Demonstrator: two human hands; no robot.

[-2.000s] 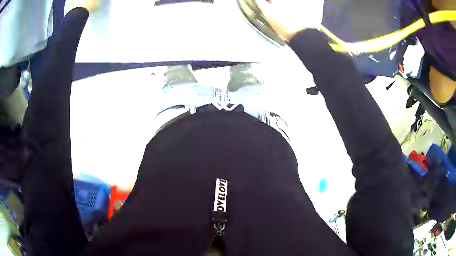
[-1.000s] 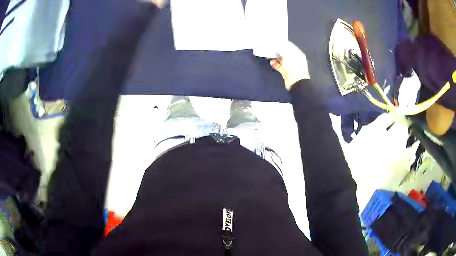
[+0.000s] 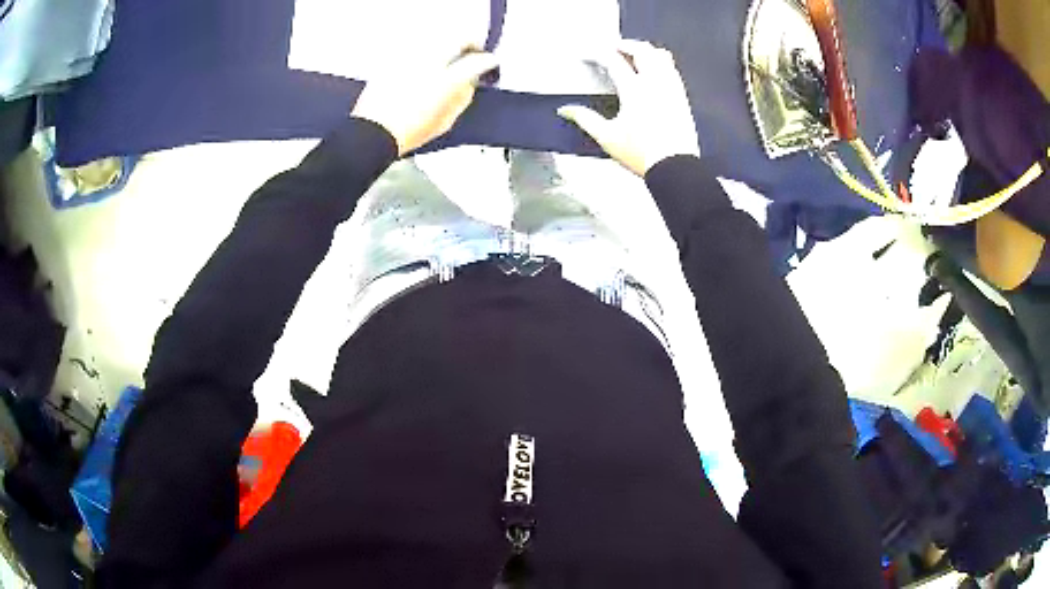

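Note:
A pale garment panel (image 3: 368,32), white in glare, lies on the navy table cover (image 3: 219,98) and runs out of the top edge, with a narrow dark strip (image 3: 496,25) down it. My left hand (image 3: 432,101) is at the panel's near edge beside the strip; whether its fingers pinch cloth I cannot tell. My right hand (image 3: 645,104) rests at the panel's near right corner, thumb and fingers apart. The steam iron (image 3: 789,75) with its red-brown handle stands to the right on the cover, touched by neither hand.
Folded pale blue panels (image 3: 52,46) lie at the table's left end. A yellow hose (image 3: 979,211) runs right from the iron. Part of a person in dark purple (image 3: 979,109) is at the right. Red (image 3: 271,460) and blue crates (image 3: 104,472) stand on the floor.
The iron was let go and now stands at the right. The panel has shifted from its earlier place, baring navy cover. My left hand came in from the upper left to the panel's near edge.

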